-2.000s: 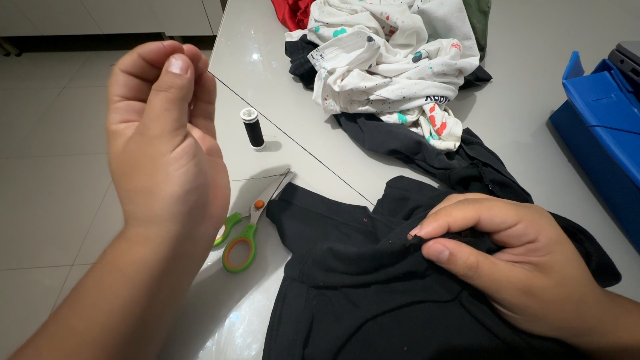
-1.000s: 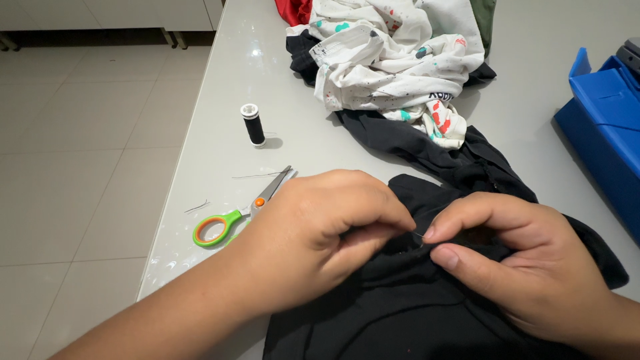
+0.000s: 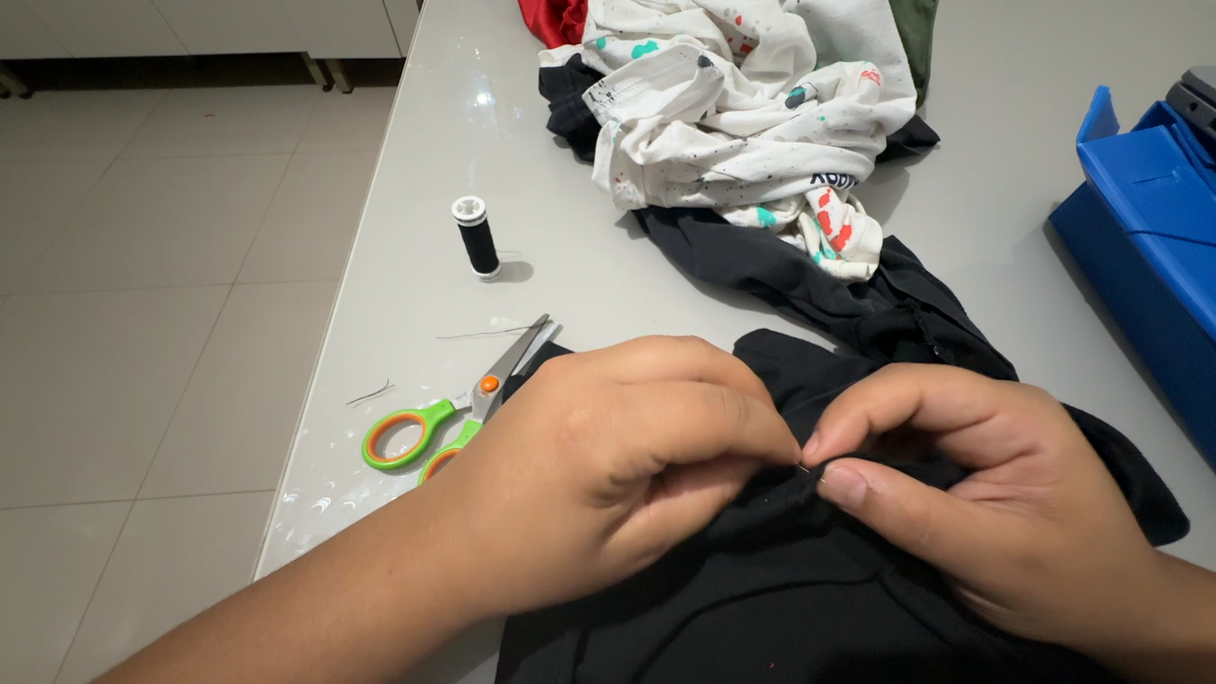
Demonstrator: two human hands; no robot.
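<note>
My left hand (image 3: 655, 456) pinches a thin sewing needle, of which only a short glint shows at the fingertips, close against a black garment (image 3: 760, 608). Opposite it, my right hand (image 3: 978, 484) grips a fold of that black cloth between thumb and forefinger. The fingertips of both hands nearly touch. Left of my left hand lie scissors (image 3: 489, 385) with green and orange handles, partly hidden by that hand. A spool of black thread (image 3: 478, 242) stands upright behind them. Loose bits of black thread (image 3: 370, 392) lie by the scissors.
A crumpled white garment with coloured spots (image 3: 750, 123) lies at the back, with red cloth (image 3: 554, 21), dark cloth (image 3: 750, 256) and green cloth (image 3: 917, 43) around it. At right is a blue plastic case (image 3: 1154, 218). The pale table's edge (image 3: 328, 337) runs along the left, above a tiled floor.
My left hand, raised at the left with a taut thread two seconds ago, has come down to the cloth beside my right hand. My right hand has stayed on the black garment.
</note>
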